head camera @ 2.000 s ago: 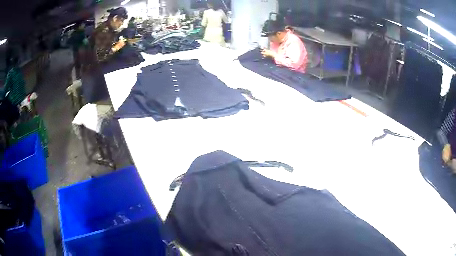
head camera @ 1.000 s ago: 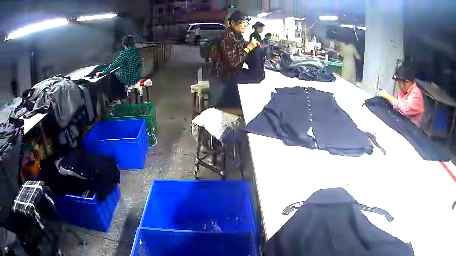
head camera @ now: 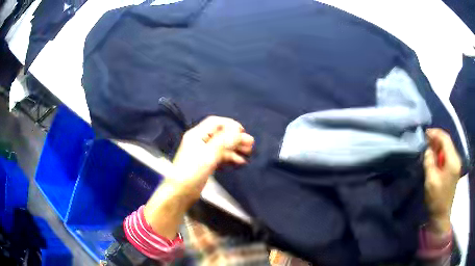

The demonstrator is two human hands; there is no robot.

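The dark navy denim garment [head camera: 250, 67] covers most of the white table, with a fold of its pale grey wrong side [head camera: 349, 135] turned up at the right. My left hand [head camera: 216, 140] is over its near part, fingers curled in; I see no cloth between them. My right hand [head camera: 442, 166] is at the right end of the pale fold, fingers closed on the cloth there. A small red-orange thing, likely the snips handle [head camera: 440, 157], shows in that hand; its blades are hidden.
The white table edge [head camera: 229, 200] runs below my left hand. A blue crate [head camera: 78, 171] stands on the floor at the left, with more blue crates at the lower left. Other dark garments [head camera: 52, 23] show at the upper left and right edge.
The view has swung down from the room onto the garment. Both my hands are now in view. The pale wrong side now shows, and the right hand has hold of the cloth.
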